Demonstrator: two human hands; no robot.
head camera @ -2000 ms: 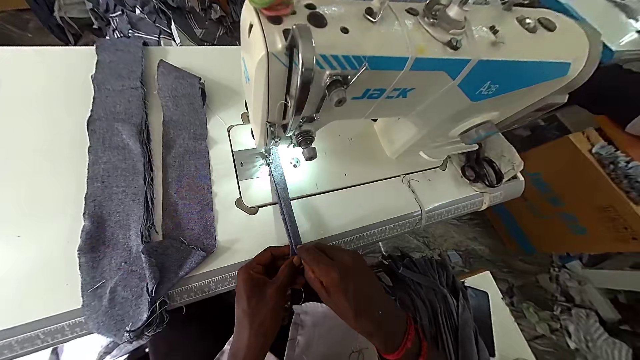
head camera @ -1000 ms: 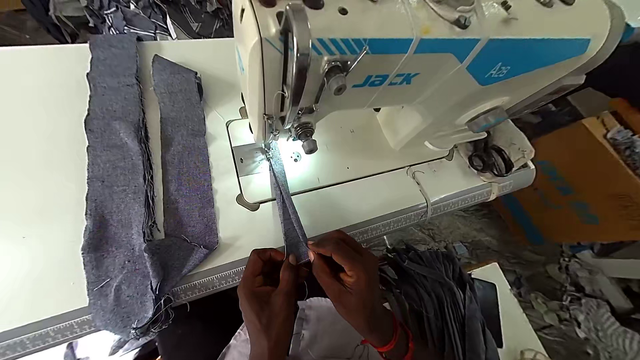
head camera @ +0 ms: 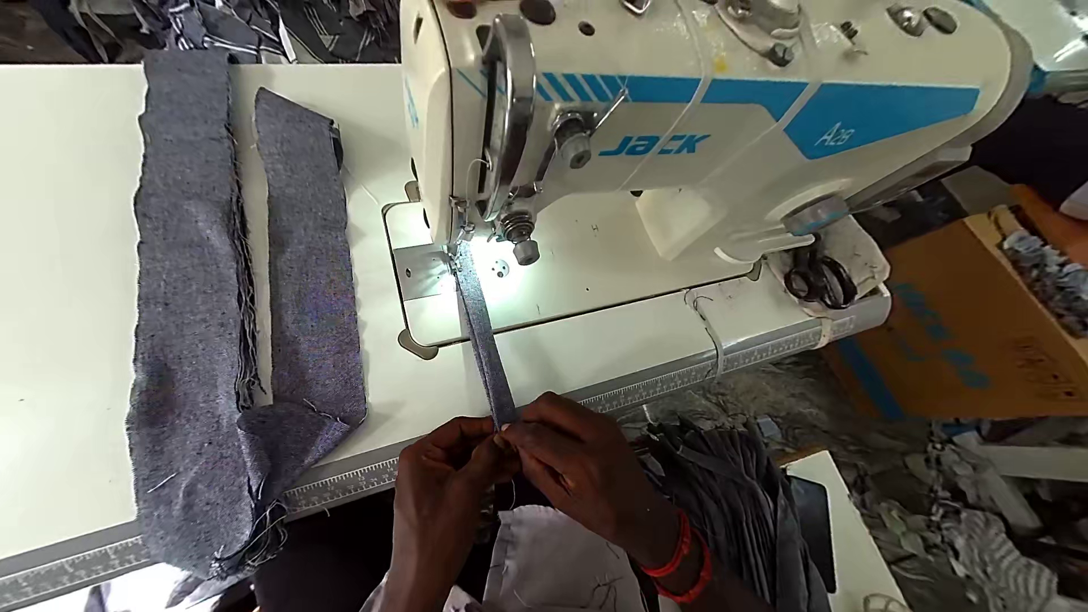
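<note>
A narrow folded strip of blue-grey fabric runs from the lit needle area of a Jack sewing machine toward me, over the table's front edge. My left hand pinches its near end between thumb and fingers. Right beside it, my right hand, with red bands at the wrist, grips the same end; the fingertips of both meet. The strip's far end is hidden at the presser foot. Left of the machine lie a long wide fabric piece and a shorter one, with frayed edges.
A measuring tape runs along the table's front edge. Black-handled scissors lie in a tray at the table's right end. Below are a bundle of dark fabric strips and a cardboard box. Fabric scraps lie behind the table.
A second ago the strip was spread wider near my hands; now it is folded narrow there, and my hands have come closer together.
</note>
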